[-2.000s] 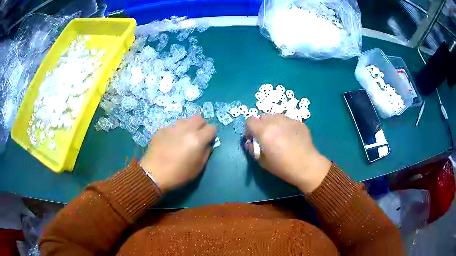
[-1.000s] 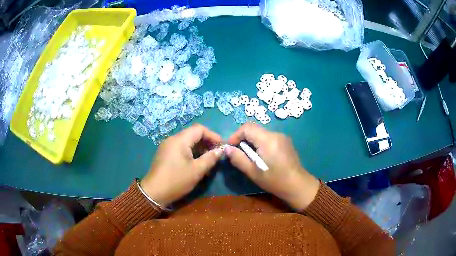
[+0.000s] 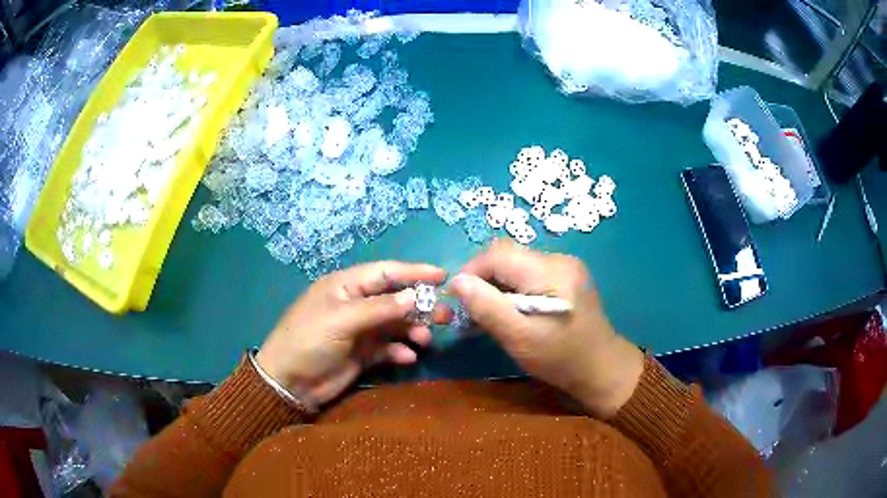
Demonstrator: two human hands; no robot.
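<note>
My left hand (image 3: 355, 316) holds a small white and clear piece (image 3: 425, 298) between thumb and fingers, near the table's front edge. My right hand (image 3: 535, 311) holds a white pen-shaped tool (image 3: 543, 303); its fingertips are close to the piece, and the tool's tip is hard to see. Another small clear part (image 3: 460, 315) shows just below the right fingertips; I cannot tell if it is held. A heap of clear housings (image 3: 331, 146) lies left of centre. A smaller pile of white perforated inserts (image 3: 564, 193) lies right of centre.
A yellow tray (image 3: 165, 248) of white and clear pieces is at far left. A phone (image 3: 722, 233) and a clear box (image 3: 725, 151) of white inserts are at right. A bulging clear bag (image 3: 618, 49) lies at the back. Crumpled clear film (image 3: 39, 146) is at the left edge.
My hands drew back from the piles toward me and met. Now they are slightly apart, the piece shows in my left fingers, and the white tool has turned nearly level.
</note>
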